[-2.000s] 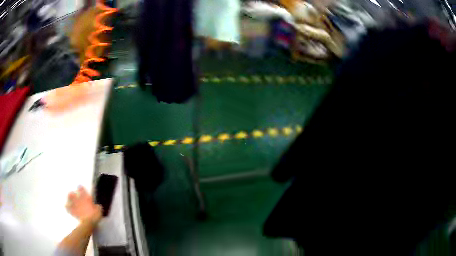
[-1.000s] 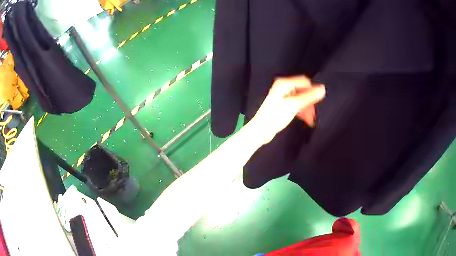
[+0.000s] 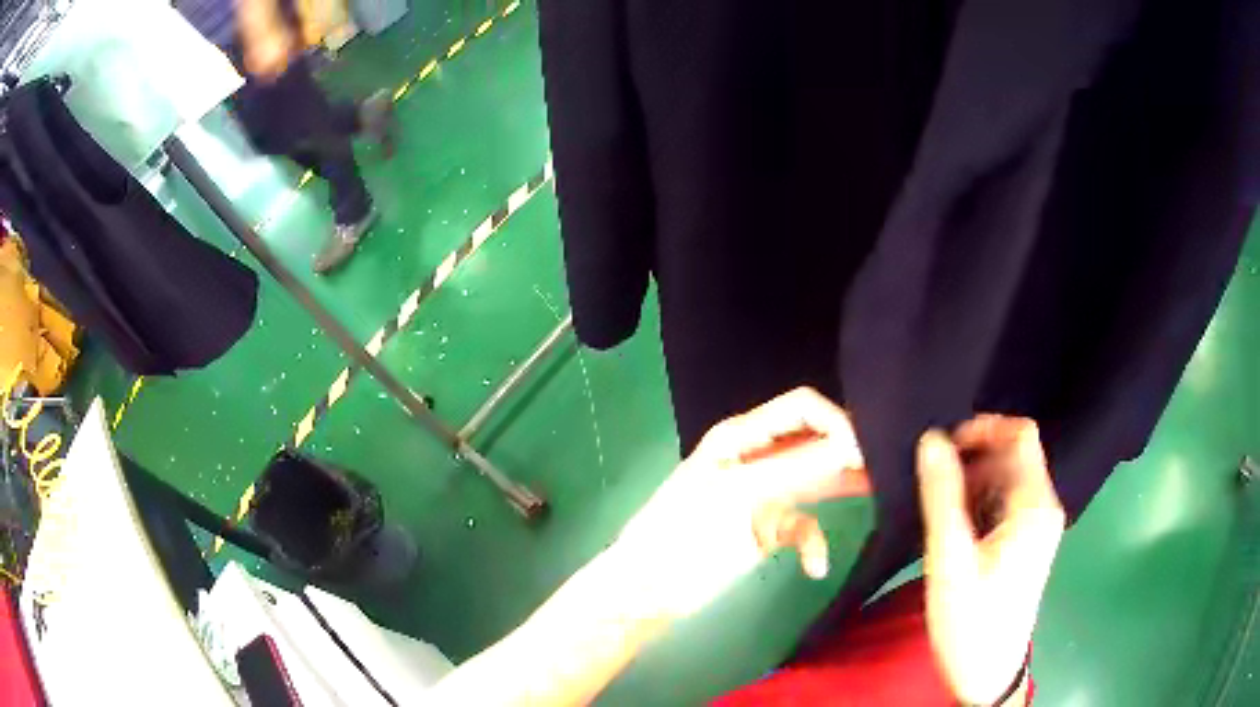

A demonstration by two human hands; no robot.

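Note:
A long dark coat [image 3: 760, 194] hangs in front of me from the top of the view, with a narrow sleeve [image 3: 594, 263] at its left side. My left hand [image 3: 795, 470] reaches in from the lower left, its fingers curled on the coat's lower front edge. My right hand [image 3: 988, 518] is just to the right, thumb and curled fingers pinching the dark cloth. Both hands are slightly blurred, and no tool can be made out in either. Red cloth [image 3: 871, 656] shows below the coat.
At the left are a white table [image 3: 104, 553], a dark phone [image 3: 263, 673] on a white surface and a black bin [image 3: 311, 511]. A metal rack frame [image 3: 318, 318] stands on the green floor. Another dark garment [image 3: 131, 235] hangs at upper left. A person [image 3: 311, 131] is walking behind.
The view has swung from the table to the coat. My left hand has moved down to the coat's lower edge; my right hand has appeared there. The coat front has shifted, and a person has appeared behind.

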